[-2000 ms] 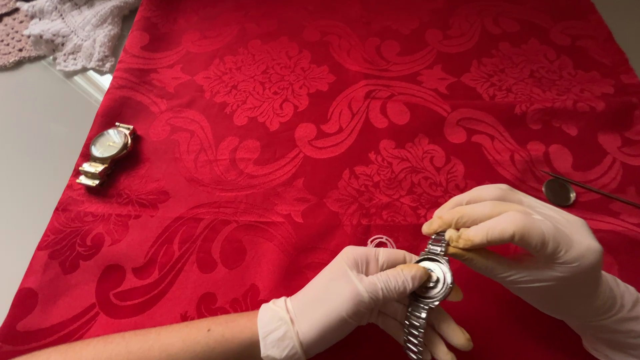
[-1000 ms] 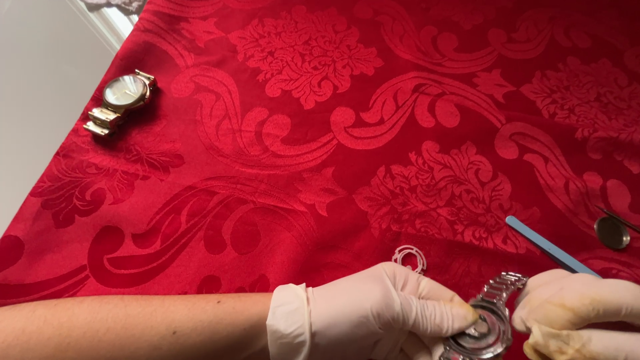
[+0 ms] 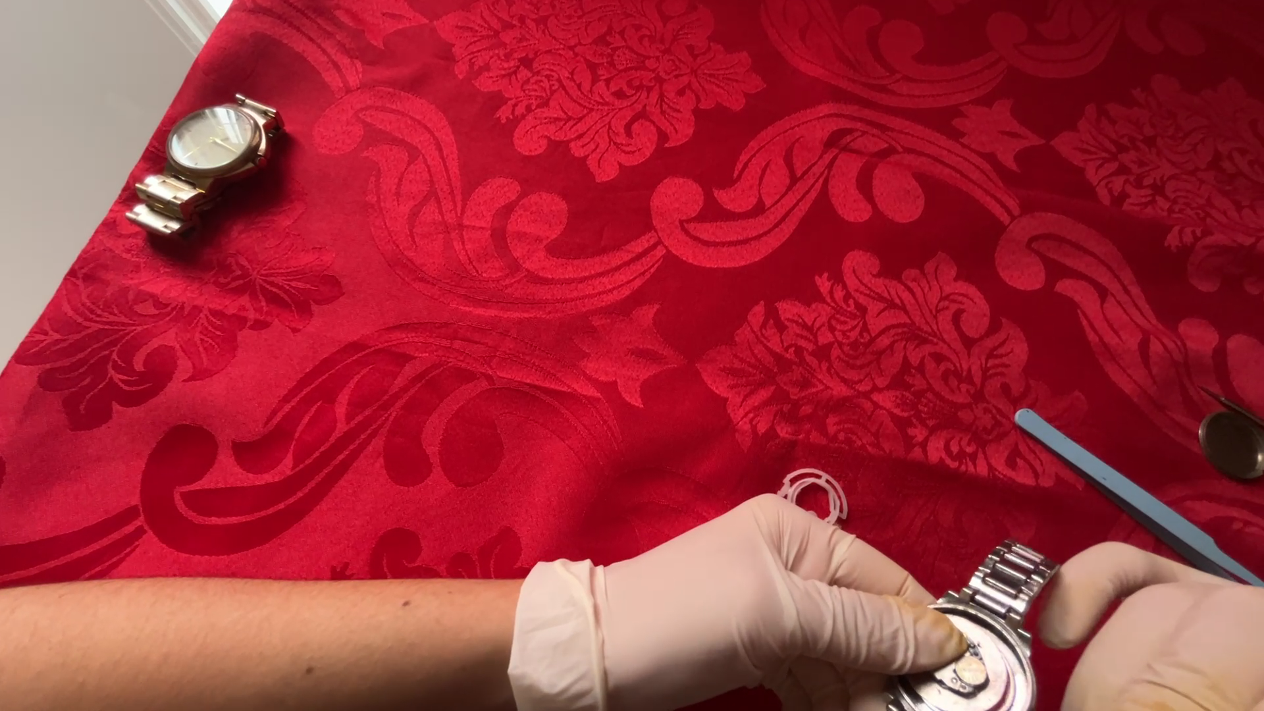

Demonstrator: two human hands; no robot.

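My left hand (image 3: 750, 602), in a white glove with yellowish stained fingertips, grips a silver wristwatch (image 3: 997, 652) by its case at the bottom right. The watch's back is off, and the movement shows beside my thumb. Its metal link bracelet (image 3: 1009, 581) points up and to the right. My right hand (image 3: 1165, 632), gloved too, is beside the bracelet with its fingers curled; whether it holds anything cannot be seen. A white plastic spacer ring (image 3: 815, 496) lies just above my left hand. Blue-grey tweezers (image 3: 1126, 489) lie above my right hand.
A gold-toned wristwatch (image 3: 212, 143) rests at the upper left on the red damask cloth (image 3: 553, 395). A round metal case back (image 3: 1231, 444) lies at the right edge, with a thin pointed tool (image 3: 1227, 402) by it. Beyond the cloth's left edge is a pale surface (image 3: 79, 118).
My right hand has moved from the upper end of the bracelet to beside it, fingers curled. The blue-grey tweezers, not visible two seconds ago, are in view. The view has shifted.
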